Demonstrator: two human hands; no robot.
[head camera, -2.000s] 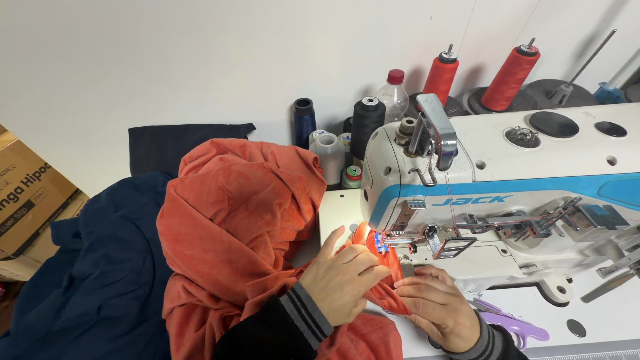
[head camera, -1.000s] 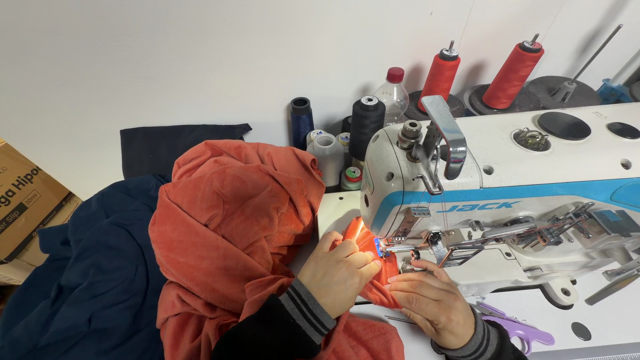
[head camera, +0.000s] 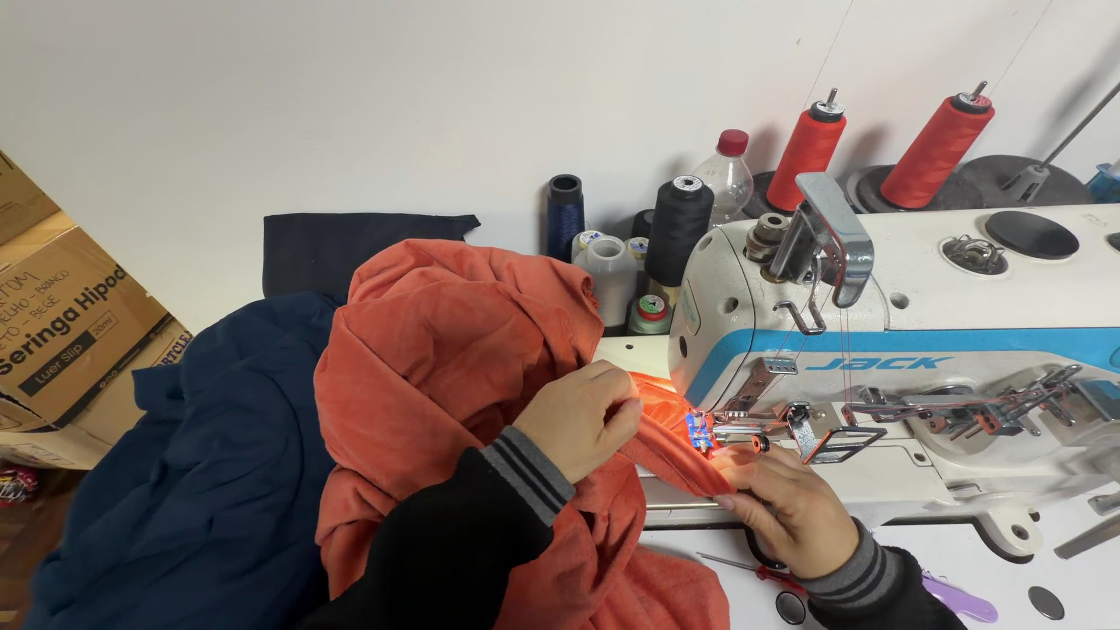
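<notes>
Orange fabric (head camera: 455, 350) is bunched to the left of a white and blue Jack sewing machine (head camera: 884, 306), and a folded strip of it runs under the lit blue presser foot (head camera: 700, 430). My left hand (head camera: 582, 420), fingers curled, is over the fabric left of the foot; whether it grips any cloth cannot be told. Just right of and below the foot, my right hand (head camera: 783, 499) pinches the folded edge between thumb and fingers.
Navy fabric (head camera: 210, 455) and cardboard boxes (head camera: 70, 324) are at the left. Behind the machine stand red thread cones (head camera: 809, 153), a black cone (head camera: 680, 229) and a plastic bottle (head camera: 729, 175). A purple-handled tool (head camera: 962, 599) and a red-handled tool (head camera: 779, 577) lie near my right hand.
My left hand has moved back from the presser foot, to the left, and its fingers have curled. More of the folded orange strip shows between my hands. My right hand remains near the foot.
</notes>
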